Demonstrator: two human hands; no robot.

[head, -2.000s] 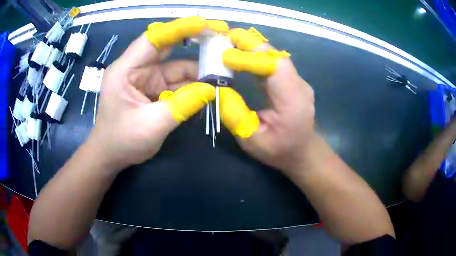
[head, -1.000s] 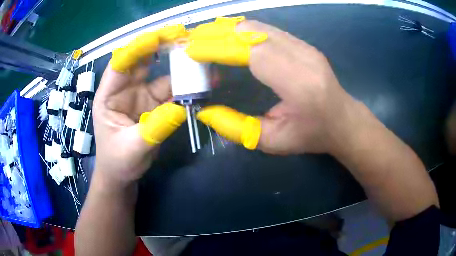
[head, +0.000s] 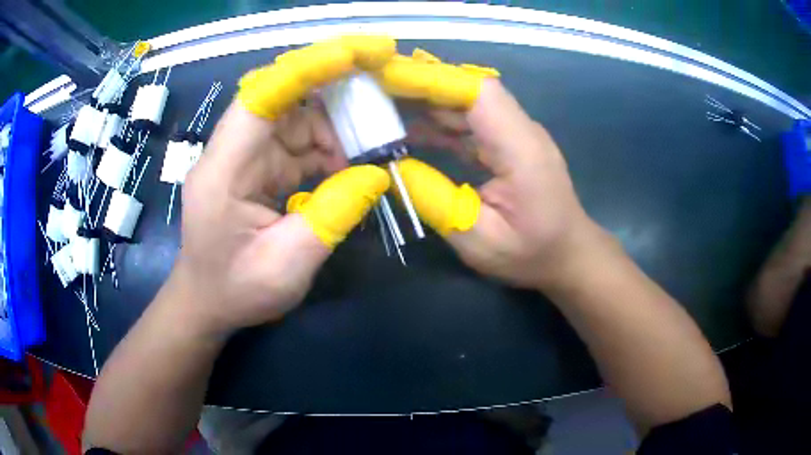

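A white coil unit (head: pixel 363 115) with a black lower end is held between my two hands above the dark bench top. Its lead wires (head: pixel 405 200) point down and slightly right, between my thumbs. My left hand (head: pixel 258 187), with yellow finger cots, grips its left side, thumb at the black end and fingers over the top. My right hand (head: pixel 498 169), also with yellow cots, grips its right side and top in the same way. The fingers hide the unit's top end. The unit is slightly blurred.
A pile of white units (head: pixel 114 166) with leads lies at left, with one unit (head: pixel 181 162) beside it. A blue bin (head: pixel 22 240) is at far left. A dark leaded part (head: pixel 734 117) lies at far right. A white rail (head: pixel 498 37) borders the back. Another person's arm (head: pixel 782 275) shows at right.
Since one second ago, the view has shifted, and the unit shows further right and tilted, its leads angled to the right. My right hand's fingers have moved back to the unit's right side. Both hands still hold it.
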